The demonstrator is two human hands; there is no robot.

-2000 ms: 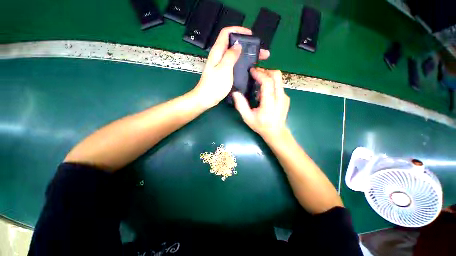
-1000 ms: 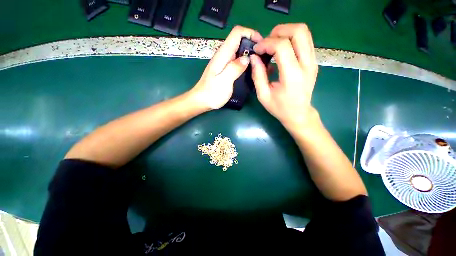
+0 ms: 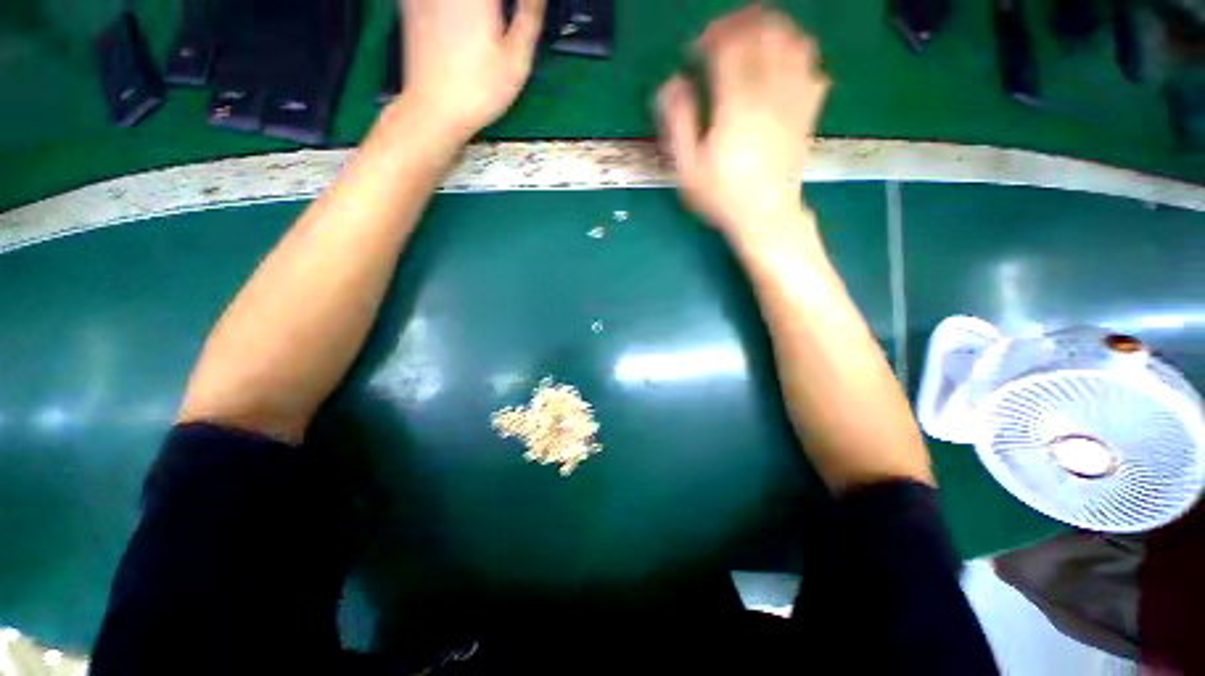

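Note:
My left hand [image 3: 463, 60] is over the green belt at the top edge, which cuts off its fingers. Dark units show beside it, but whether it grips one is hidden. My right hand [image 3: 753, 112] is blurred, over the belt just past the rail, with thumb and fingers apart and nothing visible in it. A black unit [image 3: 582, 27] lies between the hands at the top edge. A pile of tiny pale-gold rings [image 3: 555, 425] lies on the near bench. A few loose rings [image 3: 596, 233] lie between the pile and the rail.
Several black units [image 3: 307, 79] lie on the belt at the upper left, others at the upper right. The speckled whitish rail [image 3: 568, 161] crosses between belt and bench. A white fan [image 3: 1084, 449] stands at the right. Dark cloth [image 3: 1077, 588] shows below it.
Both hands have parted and moved away from the bench. The unit held between them is no longer seen there. Loose rings now show near the rail. The view has shifted.

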